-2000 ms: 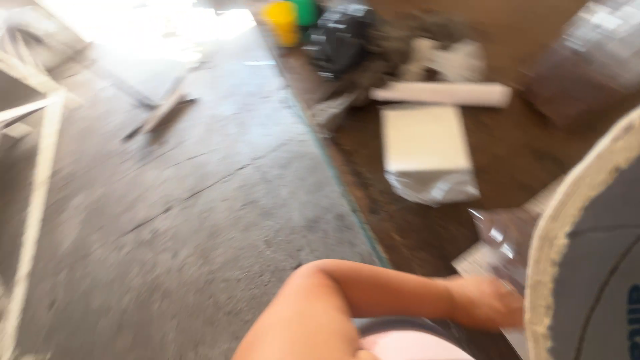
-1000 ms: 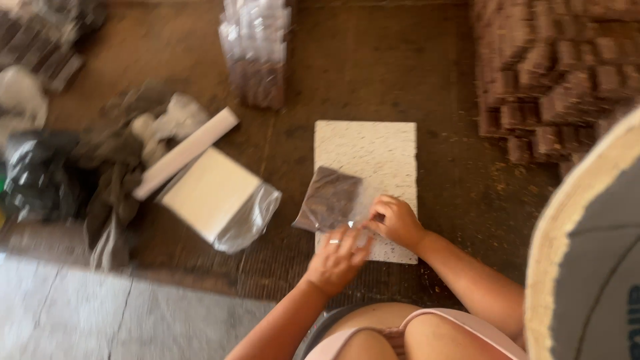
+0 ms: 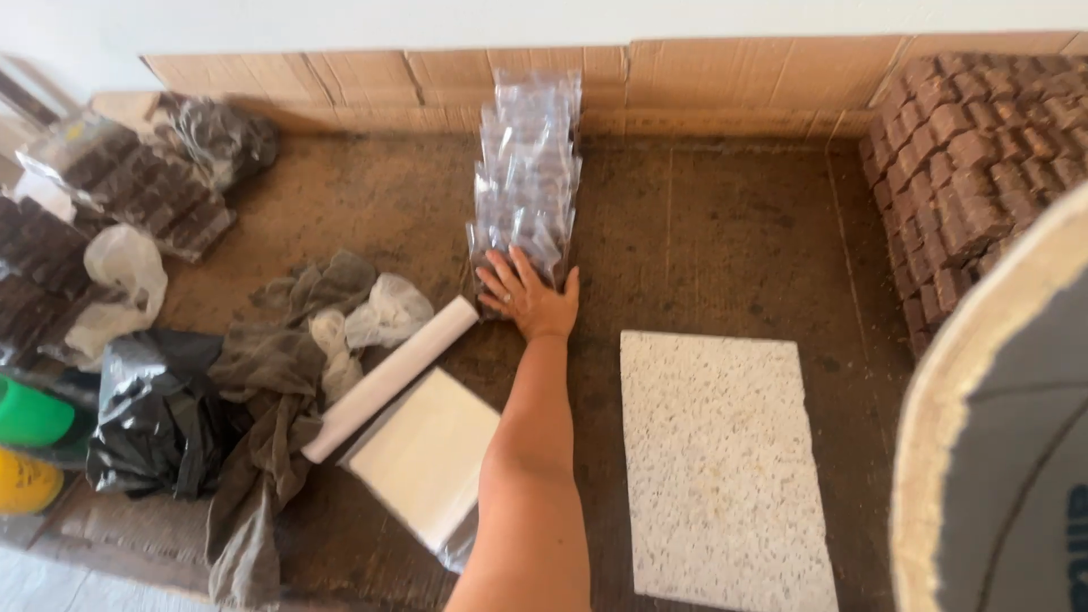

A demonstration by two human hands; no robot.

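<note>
My left hand (image 3: 531, 297) lies spread, palm down, on the nearest of a row of clear plastic packets (image 3: 527, 178) with dark brown contents, which overlap away toward the cardboard. My right hand is outside the view. To the right of my forearm, a speckled whitish board (image 3: 722, 467) lies flat on the brown table (image 3: 714, 255). Left of the forearm is a stack of cream square sheets (image 3: 429, 455) with clear plastic around its lower edge. A pale roll (image 3: 391, 382) lies slantwise beside it, its upper end near the packets.
Stacked brown blocks (image 3: 977, 170) stand at the right. More wrapped dark blocks (image 3: 144, 183), a black plastic bag (image 3: 157, 416), a grey-brown cloth (image 3: 272, 425), and green (image 3: 34, 412) and yellow (image 3: 30, 483) containers are at the left. Cardboard (image 3: 722, 81) lines the back. A hat brim fills the lower right.
One second ago both hands were at a dark packet over the whitish board. Now my left hand rests on the packet row, the board holds no packet, and my right hand has left the view.
</note>
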